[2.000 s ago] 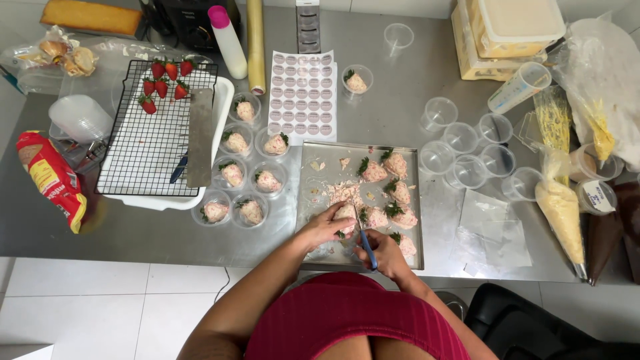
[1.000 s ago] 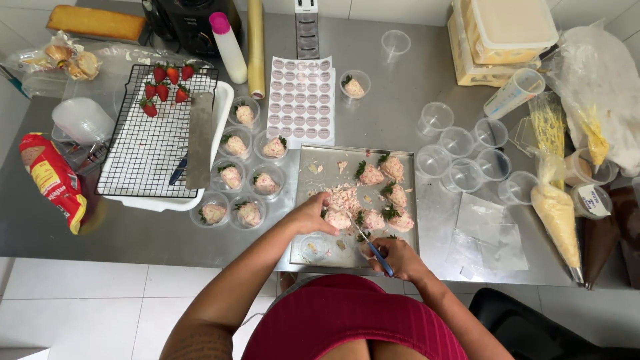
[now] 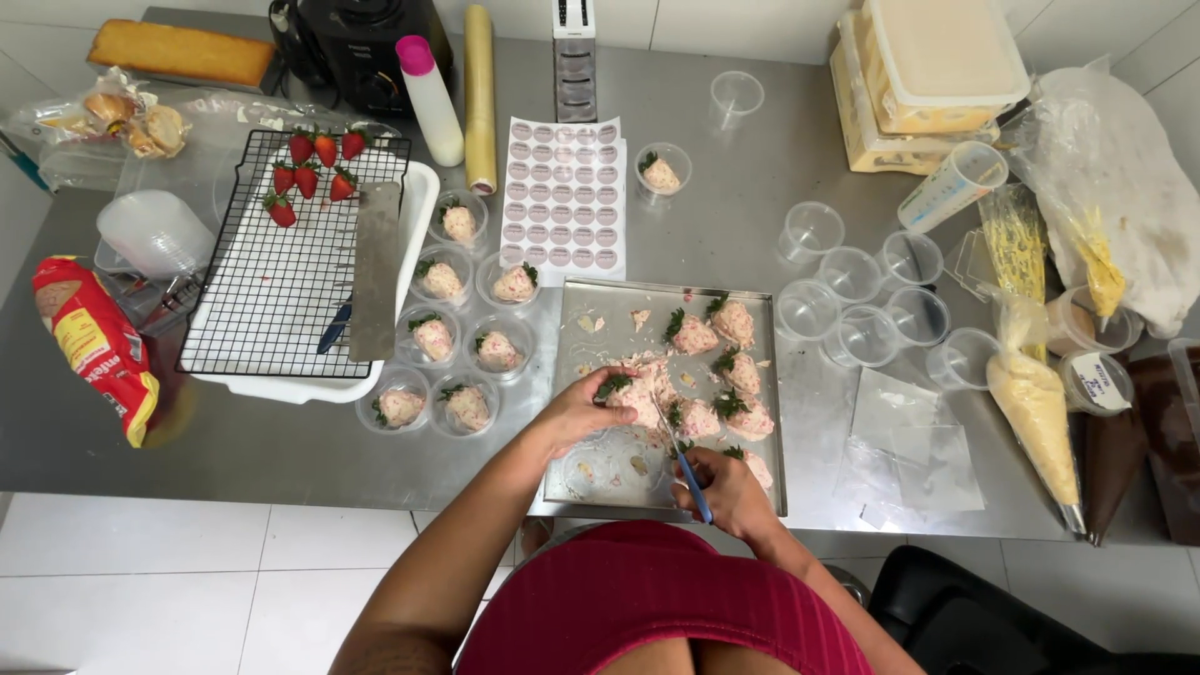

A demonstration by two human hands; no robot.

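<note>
My left hand (image 3: 589, 409) holds a coated strawberry (image 3: 637, 396) by its leafy end, low over crumbs on a metal baking tray (image 3: 776, 375). My right hand (image 3: 727, 487) grips a blue-handled tool (image 3: 696, 483), whose thin metal end points at the strawberry's coating; whether it is a knife or scissors I cannot tell. Several more coated strawberries (image 3: 733, 323) with green leaves lie on the right half of the tray. Left of the tray, clear plastic cups (image 3: 502, 347) each hold one coated strawberry. Another filled cup (image 3: 664, 169) stands behind the tray.
A wire rack (image 3: 272, 300) with uncoated strawberries (image 3: 305, 180) and a broad metal blade (image 3: 377, 272) rests over a white tray (image 3: 422, 225) at left. A sticker sheet (image 3: 562, 197) lies behind the baking tray. Empty cups (image 3: 864, 336), piping bags (image 3: 1036, 422) and stacked tubs (image 3: 937, 75) are at right.
Two seconds ago the strawberry was near the tray's front edge in my left hand; it is now farther back, over the crumbs. My right hand still holds the blue-handled tool.
</note>
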